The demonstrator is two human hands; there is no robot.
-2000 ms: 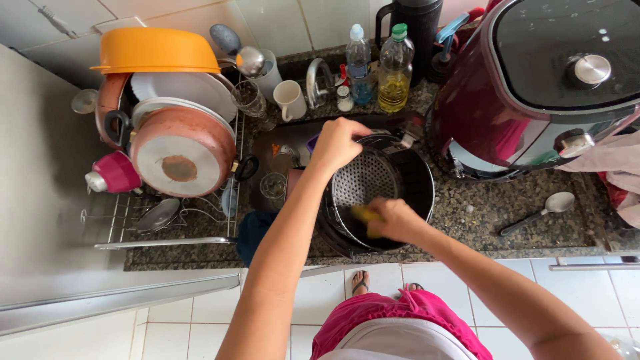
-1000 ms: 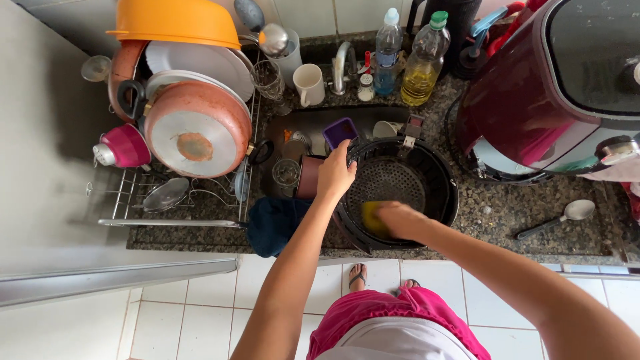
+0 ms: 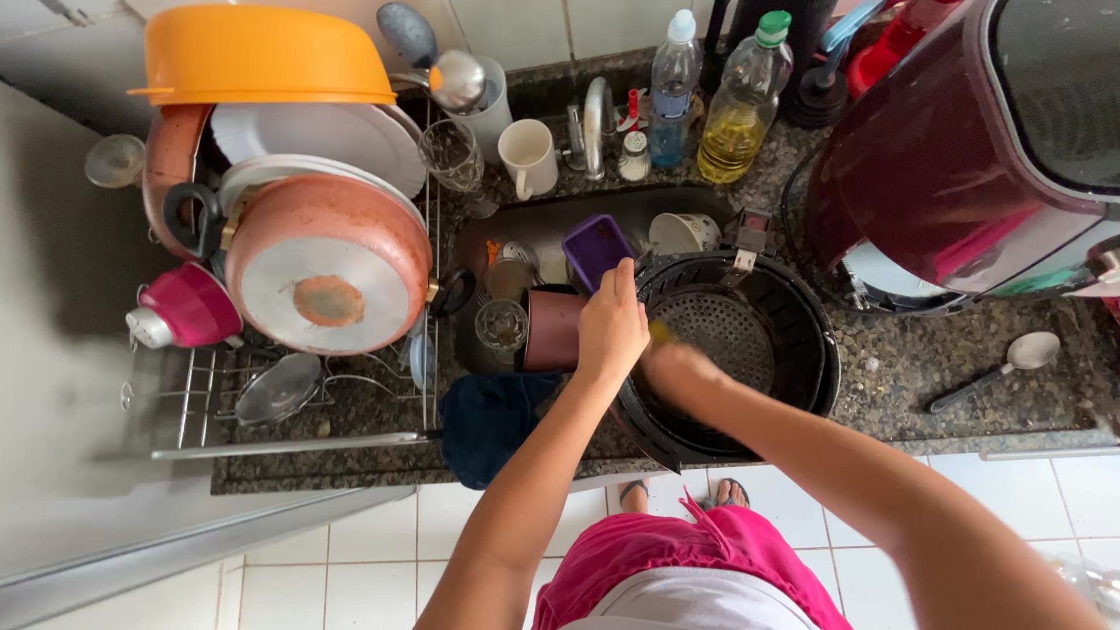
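Observation:
A black round air fryer basket (image 3: pixel 792 350) with a perforated bottom stands at the right part of the sink, tilted a little over the counter's front edge. My left hand (image 3: pixel 615 322) grips its left rim. Inside, against the left wall, my right hand (image 3: pixel 682 372), blurred by motion, presses a yellow sponge (image 3: pixel 661 332) that is mostly hidden by the fingers. Beside my left hand are a purple plastic container (image 3: pixel 597 248) and a reddish-brown pot (image 3: pixel 553 331) in the sink.
Glasses and a patterned bowl (image 3: pixel 684 233) lie in the sink (image 3: pixel 547 214). A loaded dish rack (image 3: pixel 289 448) is on the left, a dark blue cloth (image 3: pixel 486 429) at the front edge. Bottles stand behind; the maroon air fryer (image 3: pixel 919 166) and a spoon (image 3: pixel 1032 351) are at right.
My right hand with the sponge has moved from the basket's lower part to its left inner wall. My left hand stays at the left rim.

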